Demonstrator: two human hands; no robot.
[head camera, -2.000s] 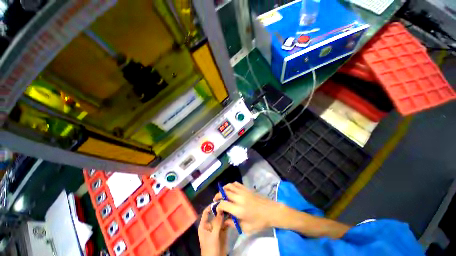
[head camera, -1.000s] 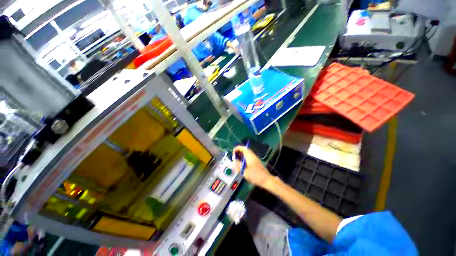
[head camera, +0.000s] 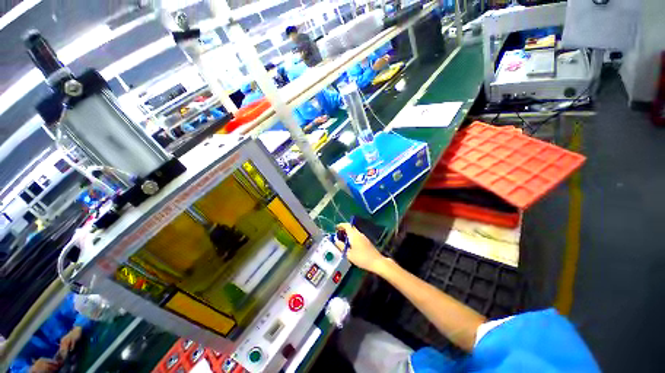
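My right hand (head camera: 357, 248) is at the right end of the press's white front panel (head camera: 295, 300), beside the green start button (head camera: 329, 256). Its fingers are curled around the blue pen-like tool (head camera: 348, 237); something small and dark also shows at the fingertips, too blurred to name. My left hand is not in view. The pneumatic press (head camera: 208, 251) has a yellow-tinted window, a dark press head inside and a pale plate low down. A silver cylinder (head camera: 117, 131) stands on top. The red emergency stop (head camera: 295, 302) and the left green button (head camera: 254, 355) are visible.
A blue box (head camera: 394, 171) with a clear bottle (head camera: 364, 131) stands right of the press. Red-orange trays (head camera: 510, 160) are stacked at right above a black tray (head camera: 474, 284). A white wad (head camera: 337, 311) touches the panel edge. Another person's hands (head camera: 58, 353) show at lower left.
My hands were together below the panel; my right hand moved up to its right end and my left left the view. The camera view has lifted, showing the cylinder and more of the line.
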